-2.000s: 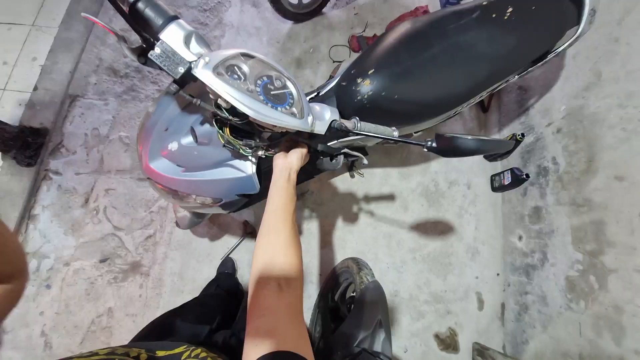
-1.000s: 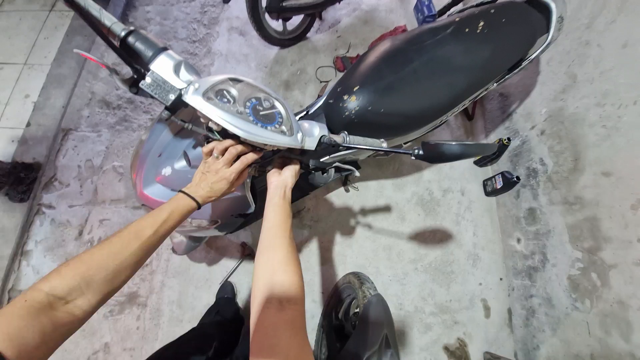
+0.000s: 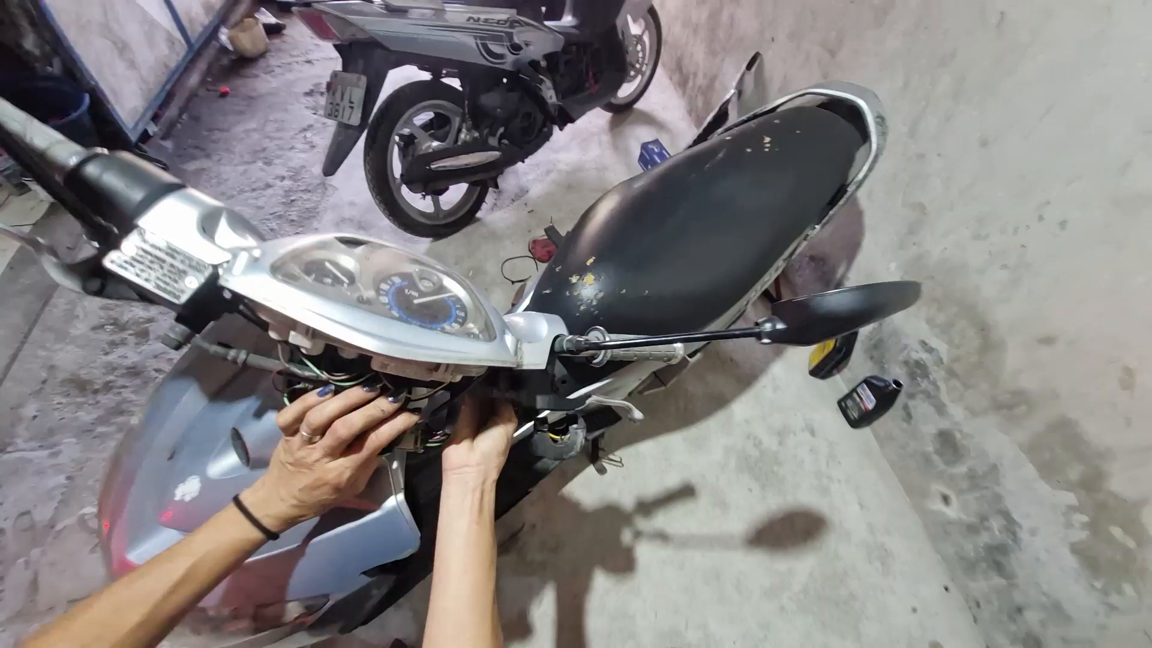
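Observation:
A silver motorcycle's instrument cluster (image 3: 396,292) is tilted above its front fairing (image 3: 315,558), with a wiring harness (image 3: 337,369) exposed beneath. My left hand (image 3: 337,445), with a ring and a black wristband, reaches among these wires from the left; its fingers are bent, and the fingertips are partly behind the wiring. My right hand (image 3: 481,436) is close beside it on the right, palm side showing, fingers hidden under the cluster housing. What either hand grips cannot be made out. The right handlebar's mirror (image 3: 846,310) sticks out past the worn black seat (image 3: 711,216).
Another motorcycle (image 3: 486,90) stands behind on the concrete floor. Two dark bottles, one a black oil bottle (image 3: 869,401) and one with a yellow label (image 3: 832,354), are on the floor at right. A blue box (image 3: 654,155) and a red item (image 3: 543,249) lie beyond the seat.
My left hand, away from the bike two seconds ago, has come to the wiring under the cluster. My right hand stays beneath the cluster. The view has tipped up, showing more of the other motorcycle.

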